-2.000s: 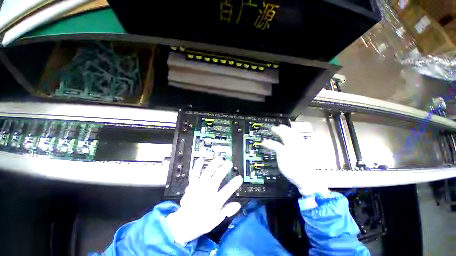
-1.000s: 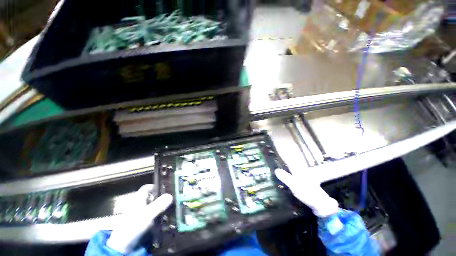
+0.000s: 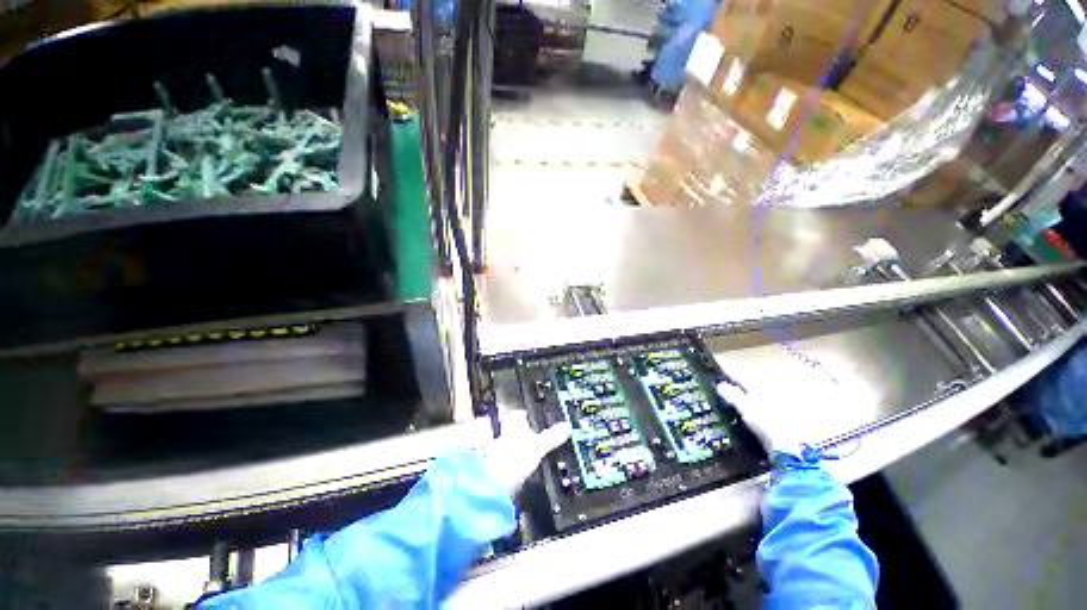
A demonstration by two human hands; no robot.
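A black solder pallet (image 3: 584, 508) lies across the conveyor rails in front of me. Two green circuit board panels sit side by side in it, a left panel (image 3: 602, 429) and a right panel (image 3: 682, 405), with small yellow and dark components on them. My left hand (image 3: 520, 453), in a white glove, grips the pallet's left edge, thumb on top. My right hand (image 3: 749, 417), also gloved in white, holds the right edge. The fingers under the pallet's edges are hidden.
A large black bin (image 3: 179, 268) of green sticks stands on the shelf at upper left. Pale foam trays (image 3: 227, 379) lie in the shelf below. Metal conveyor rails (image 3: 906, 409) run off right. Wrapped cartons (image 3: 775, 95) stand beyond. A blue-clothed person (image 3: 682, 42) is in the background.
The view has swung right. Both hands have moved the pallet right along the line, past the shelf, and it now rests on the rails instead of being held tilted above them.
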